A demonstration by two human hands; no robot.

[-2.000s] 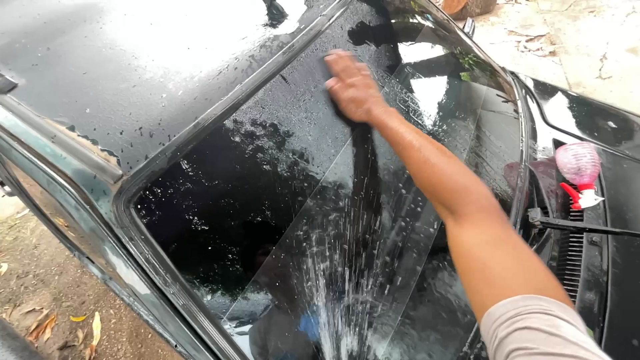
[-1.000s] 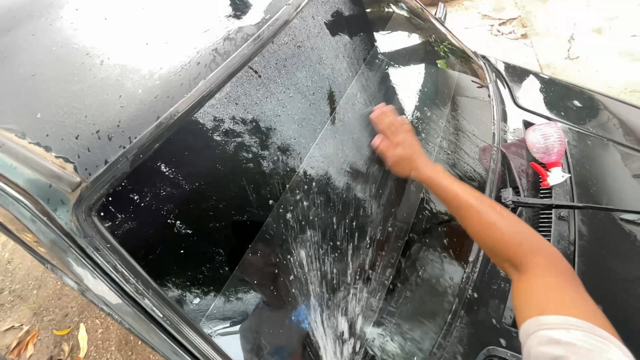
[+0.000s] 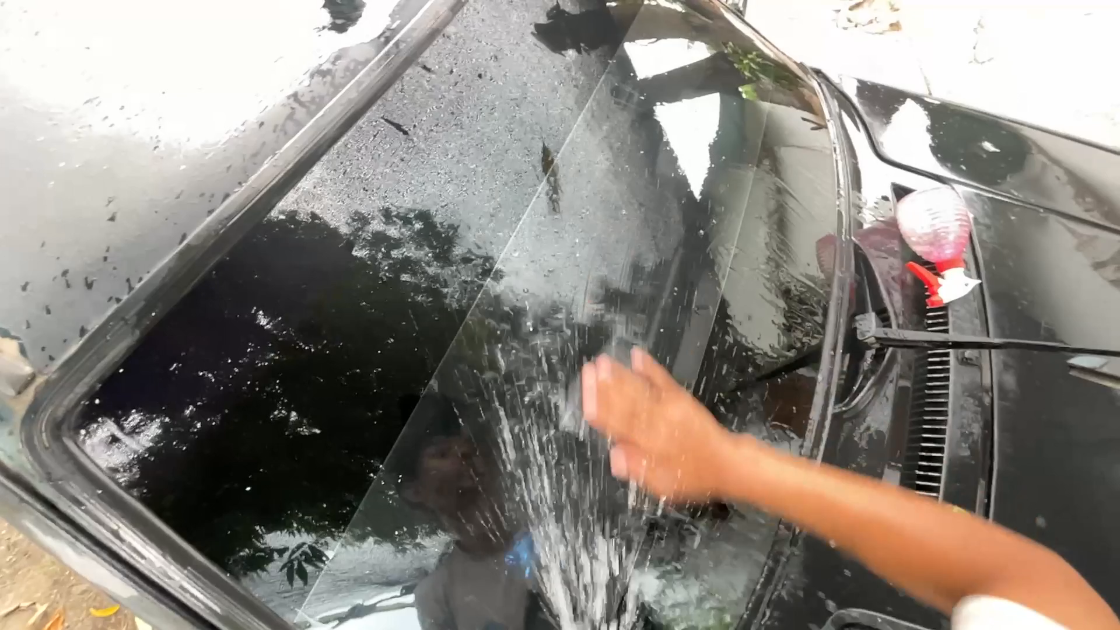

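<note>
My right hand (image 3: 656, 429) is over the lower middle of a dark car windshield (image 3: 289, 367), palm toward the glass, holding nothing; whether it touches the glass cannot be told. Its fingers are slightly blurred. A spray of water (image 3: 569, 525) fans upward across the glass from the bottom edge of the view, just left of the hand. My left hand is out of view, and the source of the spray is hidden below the frame. Water drops and streaks cover parts of the windshield, which also shows reflections of trees and a person.
A pink spray bottle (image 3: 934, 227) with a red and white trigger head lies on the cowl beside the vent grille (image 3: 929, 420). A wiper arm (image 3: 989, 339) sticks out over the hood (image 3: 1050, 437). The wet roof (image 3: 175, 166) borders the glass at the left.
My right hand has moved from the upper part of the windshield down to its lower middle, near the spray. The water keeps fanning over the glass.
</note>
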